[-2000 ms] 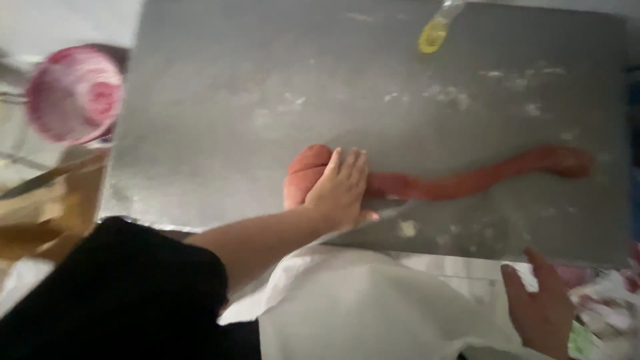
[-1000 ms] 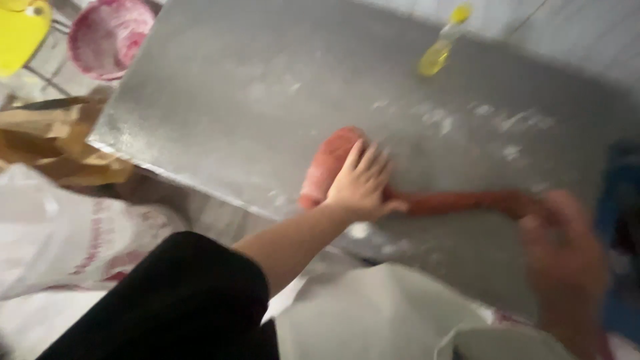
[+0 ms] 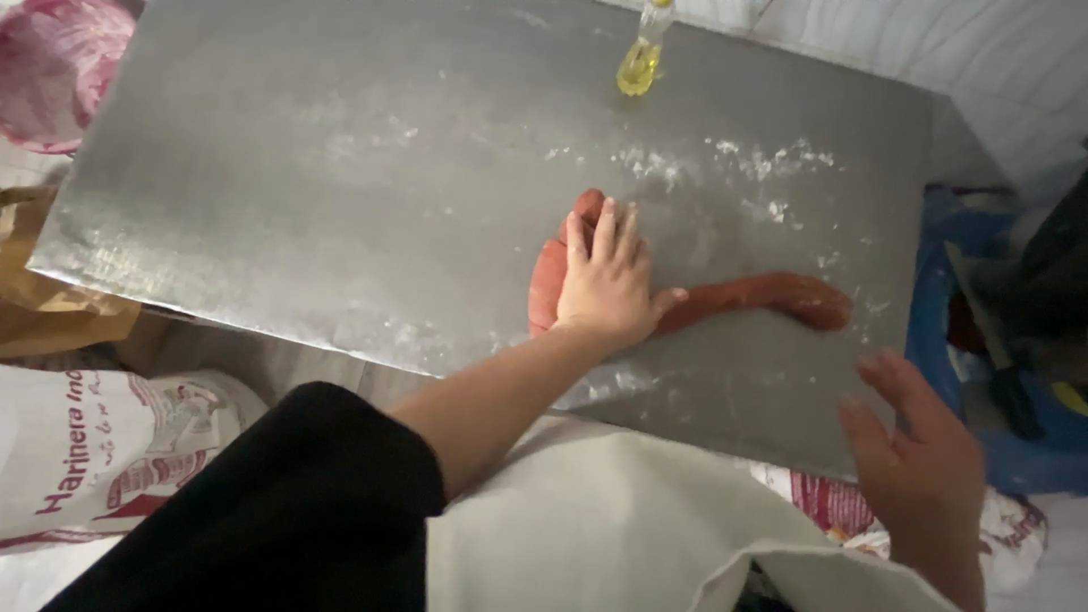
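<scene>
Reddish dough (image 3: pixel 548 280) lies on a grey metal work table (image 3: pixel 340 195), thick at its left end and drawn out to the right as a long rope (image 3: pixel 748 293). My left hand (image 3: pixel 608 285) rests palm down on the thick part, its fingers spread a little. The underside of that hand and the dough beneath it are hidden. My right hand (image 3: pixel 914 442), slightly blurred, hovers off the near right edge of the table with thumb and fingers apart, touching no dough.
A bottle of yellow liquid (image 3: pixel 639 68) lies near the far edge. White flour (image 3: pixel 773 161) is scattered on the table. A pink-smeared bowl (image 3: pixel 59 72), a brown paper bag (image 3: pixel 51 297) and a printed flour sack (image 3: pixel 102 450) are at left. Blue containers (image 3: pixel 943 255) stand at right.
One second ago my right hand was at the right end of the dough rope; now it is away from it, toward me. My left hand stays on the thick part. The view has shifted.
</scene>
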